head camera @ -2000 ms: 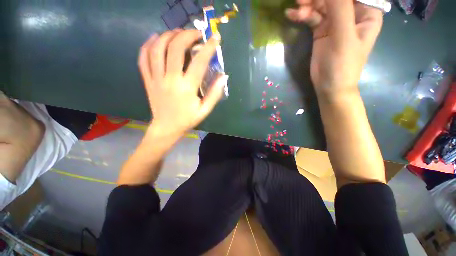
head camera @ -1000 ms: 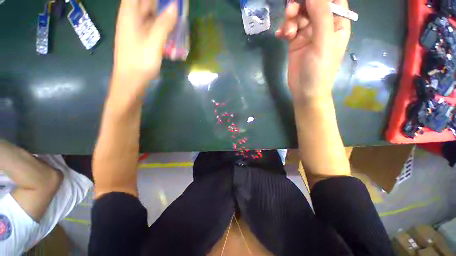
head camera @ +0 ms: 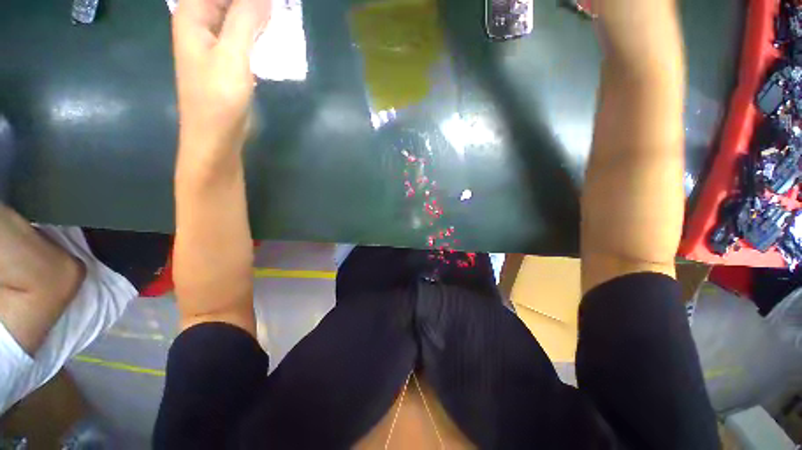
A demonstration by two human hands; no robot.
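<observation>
My left hand point(head camera: 218, 35) is at the top left, cut off by the top edge. A bright white, flat piece point(head camera: 283, 44) lies against its right side; whether my fingers hold it cannot be told. My right hand point(head camera: 594, 7) is almost wholly beyond the top edge, with mainly the forearm showing, so its grip is hidden. A silvery board unit point(head camera: 509, 18) lies at the top between the hands, partly cut off. An amber film sheet point(head camera: 397, 51) lies left of it on the green mat.
Small red pieces point(head camera: 431, 209) are scattered toward the bench's near edge, with a white chip point(head camera: 465, 195) beside them. A red tray point(head camera: 723, 189) of dark units stands at right. Another silvery piece point(head camera: 84, 10) is at top left. A person's arm point(head camera: 35, 272) is at left.
My right hand has moved up, mostly out of the picture. My left hand has moved up and left; the blue item seen at it is no longer visible. The view has shifted.
</observation>
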